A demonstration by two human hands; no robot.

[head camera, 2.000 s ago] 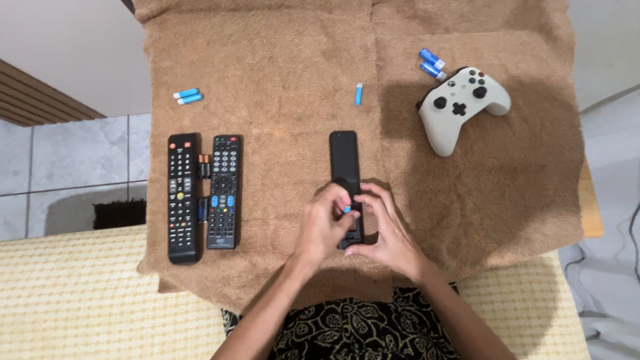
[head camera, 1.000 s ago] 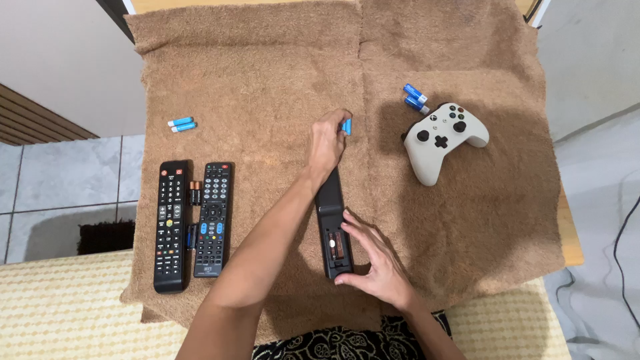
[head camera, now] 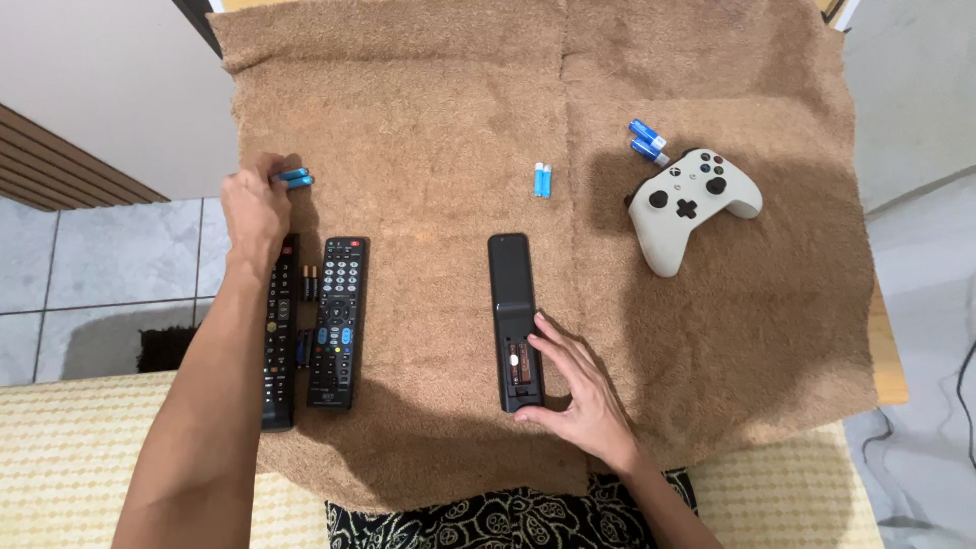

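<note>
My left hand (head camera: 259, 202) is at the upper left, its fingertips closed around the left ends of two light-blue batteries (head camera: 296, 179). My right hand (head camera: 583, 393) has its fingers spread along the right edge and lower end of a black remote control (head camera: 511, 274). That remote lies back up, its battery compartment (head camera: 518, 362) uncovered, with brown inside; whether cells are in it I cannot tell. Two more light-blue batteries (head camera: 542, 181) lie side by side above it. Left of it are a remote with blue buttons (head camera: 336, 328) and a longer black remote (head camera: 280, 343), partly hidden by my left forearm.
Copper-and-black batteries (head camera: 309, 283) and dark blue ones (head camera: 304, 348) lie between the two left remotes. A white game controller (head camera: 694, 202) rests at the right, beside two blue batteries (head camera: 647, 142). A brown towel (head camera: 435, 305) lies under everything.
My left hand has moved left from the light-blue batteries above the middle remote to the pair at the upper left. My right hand stays at the middle remote, whose compartment now shows.
</note>
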